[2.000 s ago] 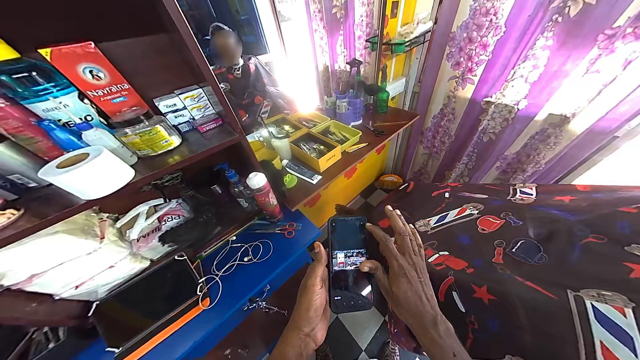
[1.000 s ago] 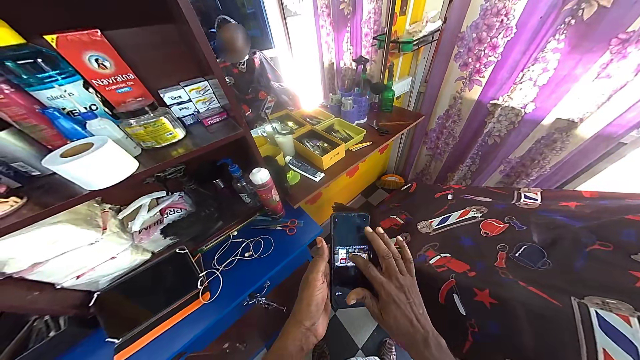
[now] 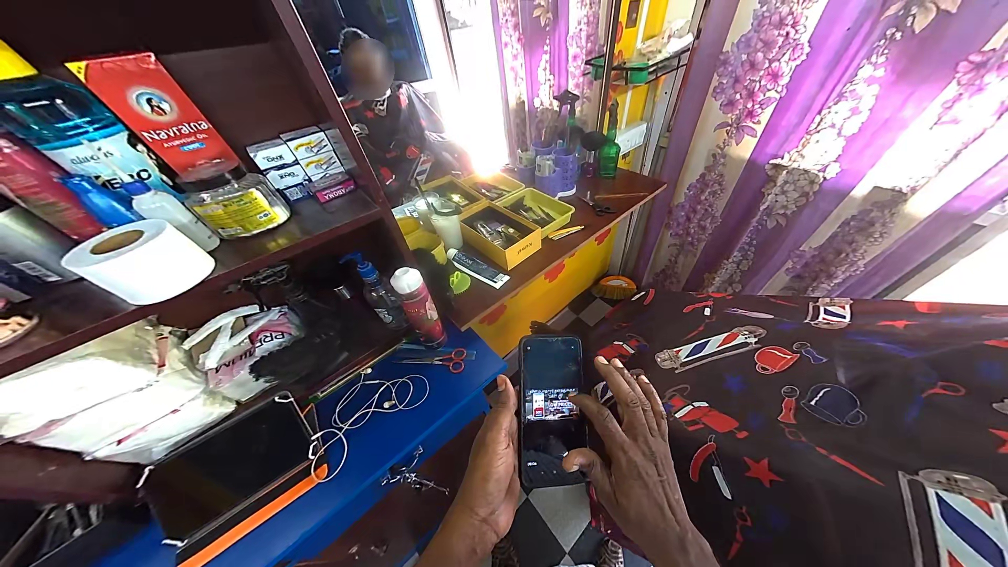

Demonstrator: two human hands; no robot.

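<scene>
A dark smartphone (image 3: 553, 457) is held upright in my left hand (image 3: 490, 465), with the thumb along its left edge and the other fingers mostly hidden behind it. Its lit screen shows a small picture with writing. My right hand (image 3: 642, 465) is over the right side of the phone, fingers apart, index finger and thumb at the screen; whether they touch it I cannot tell. Red-handled scissors (image 3: 453, 360) and white wired earphones (image 3: 386, 398) lie on the blue counter (image 3: 370, 480) to the left.
A dark shelf (image 3: 315, 228) holds a toilet roll (image 3: 138, 260), jars and boxes. A tablet-like device (image 3: 228, 468) lies below. Yellow trays (image 3: 537, 211) stand on a wooden counter before a mirror reflecting a caped person (image 3: 402, 130). A barber-print cape (image 3: 787, 394) spreads at right.
My right hand's fingers were spread higher beside the phone two seconds ago; they have since come down over its screen. The left hand keeps its hold.
</scene>
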